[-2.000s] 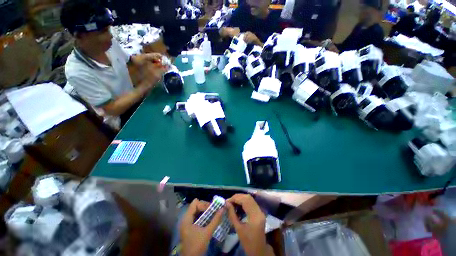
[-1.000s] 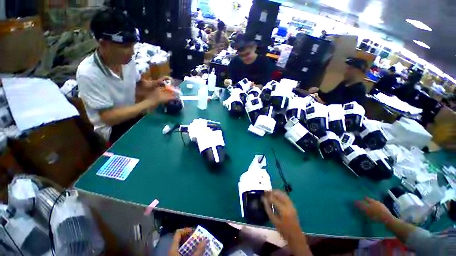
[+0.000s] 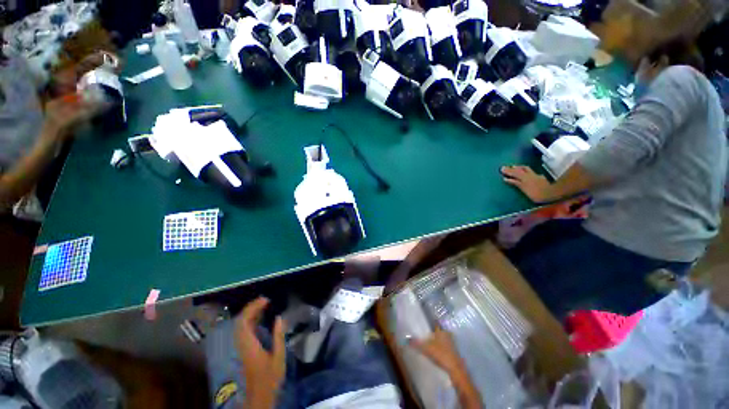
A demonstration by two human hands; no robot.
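Observation:
My left hand [image 3: 262,355] is above my lap, fingers apart, holding nothing. My right hand [image 3: 441,355] reaches into the open brown carton [image 3: 551,339], over flat clear bags [image 3: 487,311]. It touches a bag, but blur hides whether the fingers grip it. A white security camera [image 3: 326,204] stands near the table's front edge, black front towards me, bracket pointing away. A label sheet [image 3: 192,230] with rows of dots lies on the green table [image 3: 448,184]. Another white sheet with small marks [image 3: 349,304] lies on my lap.
A second camera [image 3: 192,144] lies at left beside a bluish dotted sheet [image 3: 65,262]. More cameras [image 3: 408,44] crowd the far side near a translucent bottle [image 3: 172,62]. A person in grey [image 3: 659,168] leans in at right. Bagged cameras [image 3: 64,371] are at lower left.
My view has turned right. My right hand has moved from the near camera into the carton. My left hand has let go of the dotted sheet, and one now lies beside the bluish sheet.

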